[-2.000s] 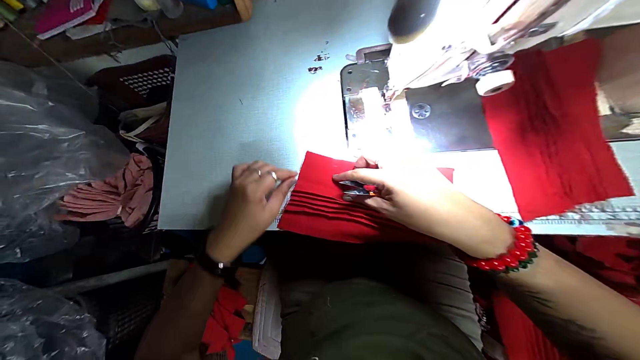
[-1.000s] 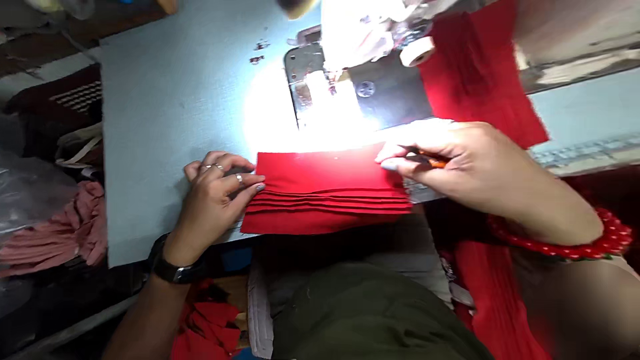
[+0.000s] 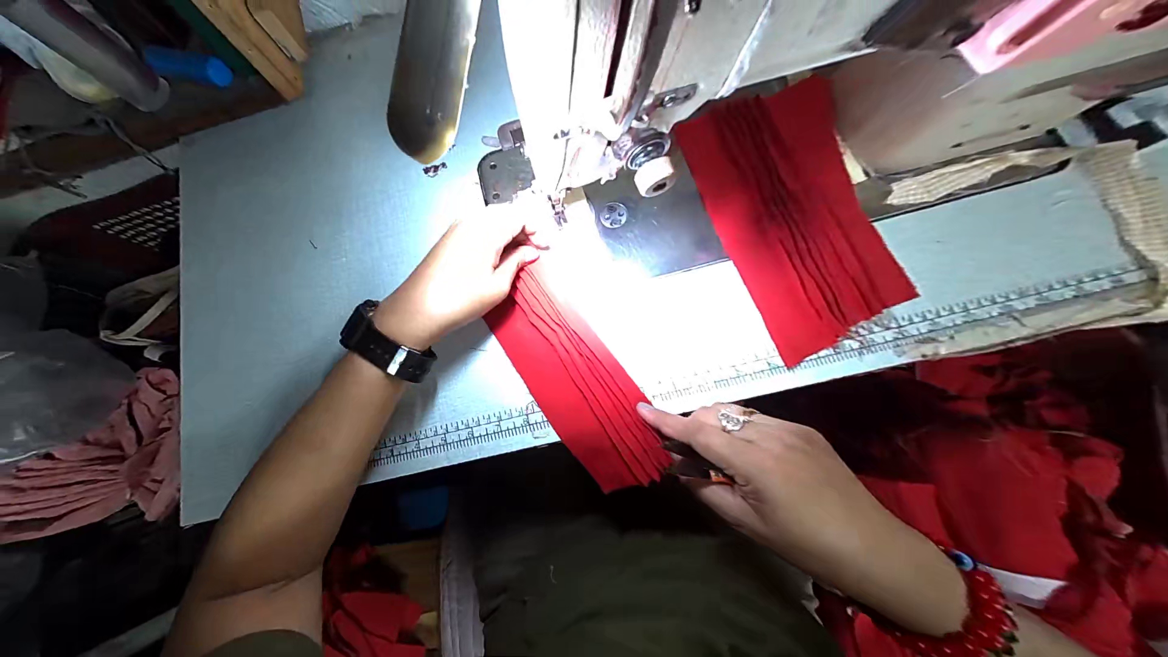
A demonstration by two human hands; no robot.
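Note:
A pleated strip of red fabric (image 3: 579, 383) lies slantwise from the sewing machine's presser foot (image 3: 558, 208) to the table's front edge. My left hand (image 3: 470, 269) grips its far end, just left of the foot, with glare over the fingertips. At the near end my right hand (image 3: 762, 465) holds the strip's edge between thumb and fingers, and a small dark tool with an orange part (image 3: 698, 464) is tucked in the palm, mostly hidden. A second pleated red piece (image 3: 794, 219) lies right of the needle area.
A ruler tape (image 3: 730, 372) runs along the table's front edge. The machine head (image 3: 630, 82) and a dark rounded lamp or arm (image 3: 433, 82) overhang the back. Red fabric (image 3: 1004, 474) is heaped below right; pink gathered cloth (image 3: 109, 447) and clear plastic lie at the left.
The held strip has gone from lying crosswise near the front edge to slanting up to the presser foot. My left hand has moved up beside the foot; my right hand is now at the near end.

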